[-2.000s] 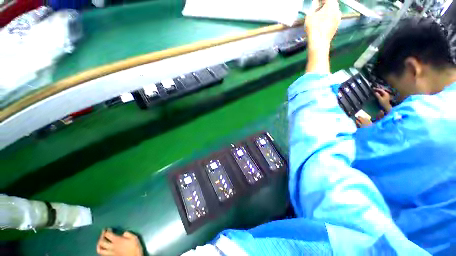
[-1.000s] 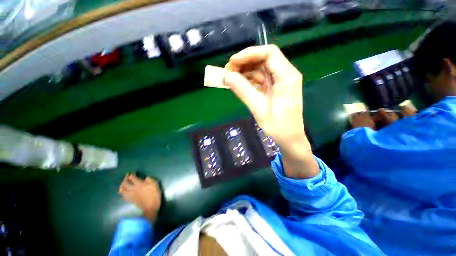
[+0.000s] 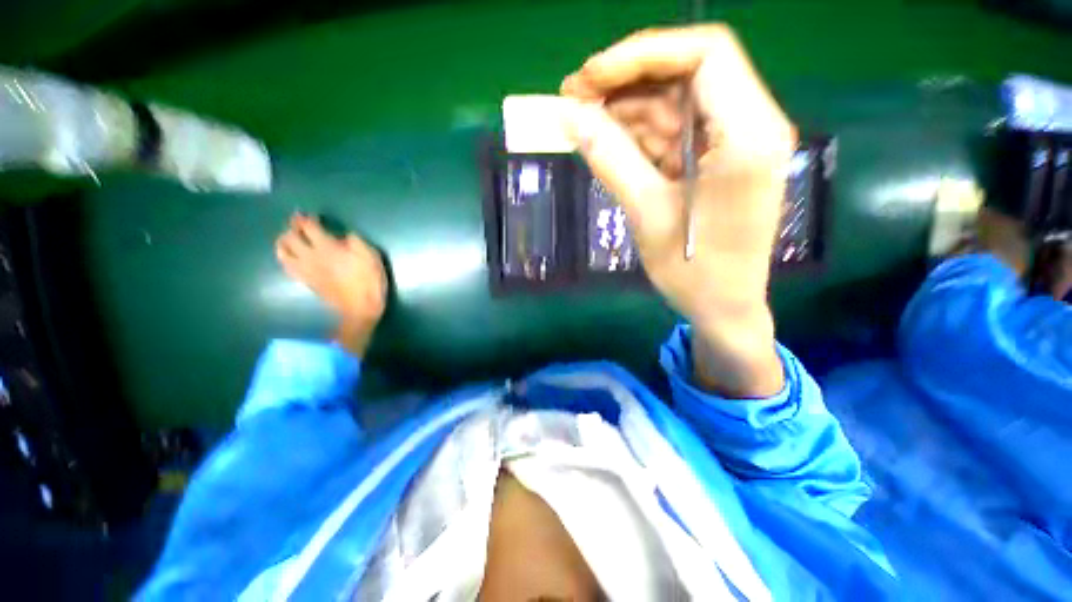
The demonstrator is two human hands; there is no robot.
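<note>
My right hand (image 3: 705, 176) is raised over the black foam tray (image 3: 497, 235). It pinches a small white sheet piece (image 3: 537, 124) between thumb and forefinger. Thin metal tweezers (image 3: 690, 194) lie across the same hand, pointing down along the palm. Dark phone-like units (image 3: 529, 223) lie in the tray pockets; my right hand hides the middle of the tray. The leftmost unit has a white square near its top end. My left hand (image 3: 337, 268) rests on the green bench left of the tray, with nothing visible in it.
A plastic-wrapped white tube (image 3: 200, 153) reaches in from the upper left. Dark trays or parts (image 3: 35, 388) stand at the left edge. At the right, another person's blue sleeve (image 3: 976, 318) and hands are beside a cream card (image 3: 955, 218) and another black tray (image 3: 1040, 188).
The view has tilted down. My right hand has come down from high at the upper right to over the tray, holding the white piece. My left hand has stayed on the bench.
</note>
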